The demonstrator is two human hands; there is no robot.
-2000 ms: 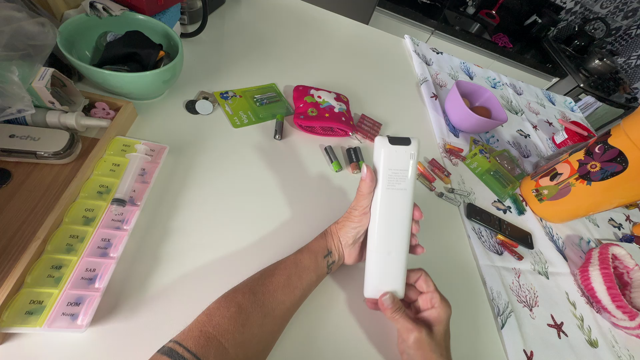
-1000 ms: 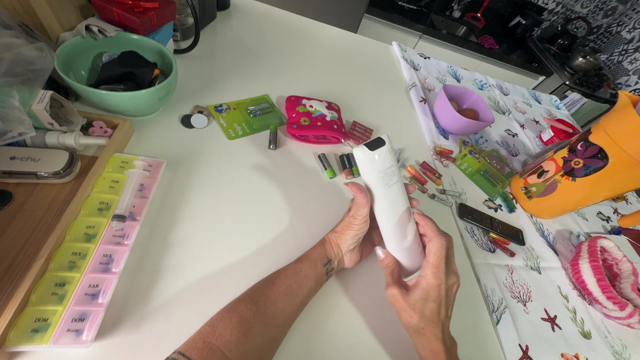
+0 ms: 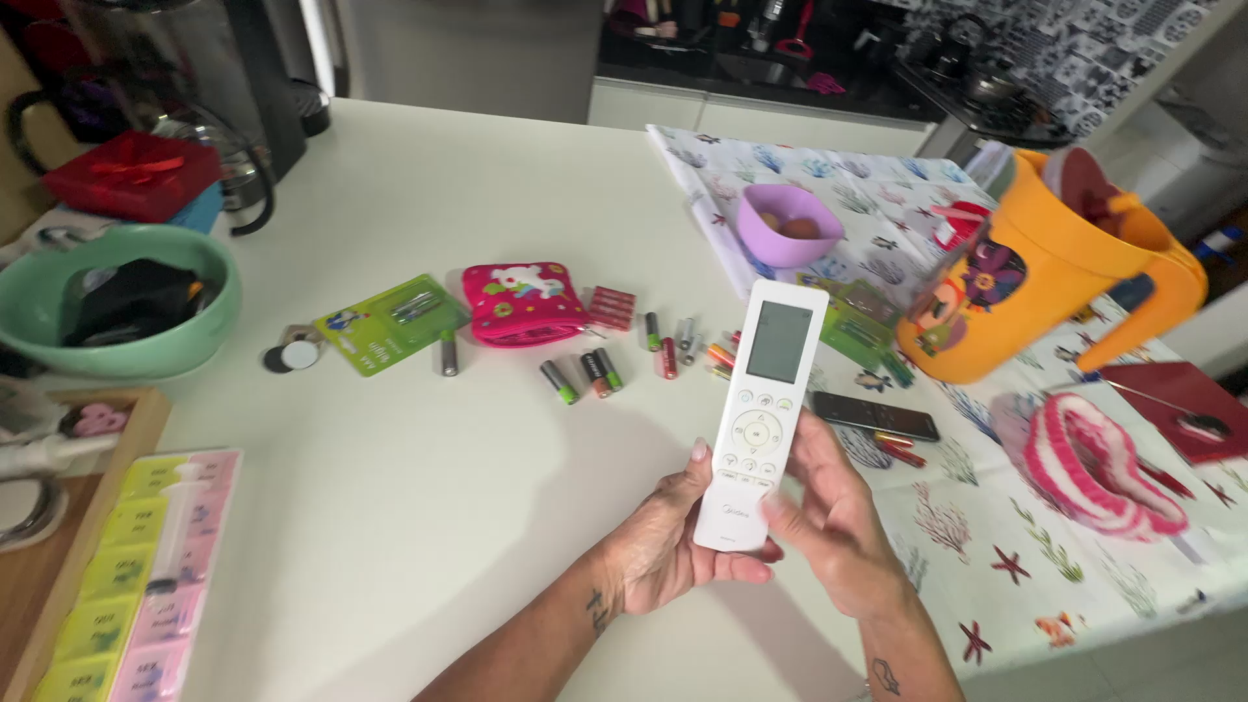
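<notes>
A white Midea air-conditioner remote control (image 3: 762,414) is held upright over the table, its blank display and buttons facing me. My left hand (image 3: 673,531) grips its lower left side and underside. My right hand (image 3: 829,512) holds the lower right side, thumb on the front edge. Beyond the remote lie loose AA-type batteries (image 3: 560,381), a pink unicorn zip pouch (image 3: 524,303), a green battery blister pack (image 3: 392,324) and a pack of red batteries (image 3: 612,308). A black remote control (image 3: 875,416) rests on the patterned cloth, right of my hands.
At left are a green bowl (image 3: 166,331), coin cells (image 3: 299,354) and a weekly pill organizer (image 3: 146,585) with a syringe on it. At right, a lilac bowl (image 3: 788,234), an orange pitcher (image 3: 1033,273) and a pink-and-white fabric band (image 3: 1097,468) sit on the sea-patterned cloth (image 3: 985,546).
The white remote has been turned over: its plain back faced me earlier, and its display and buttons face me now. Both hands still hold it. The view has tilted up.
</notes>
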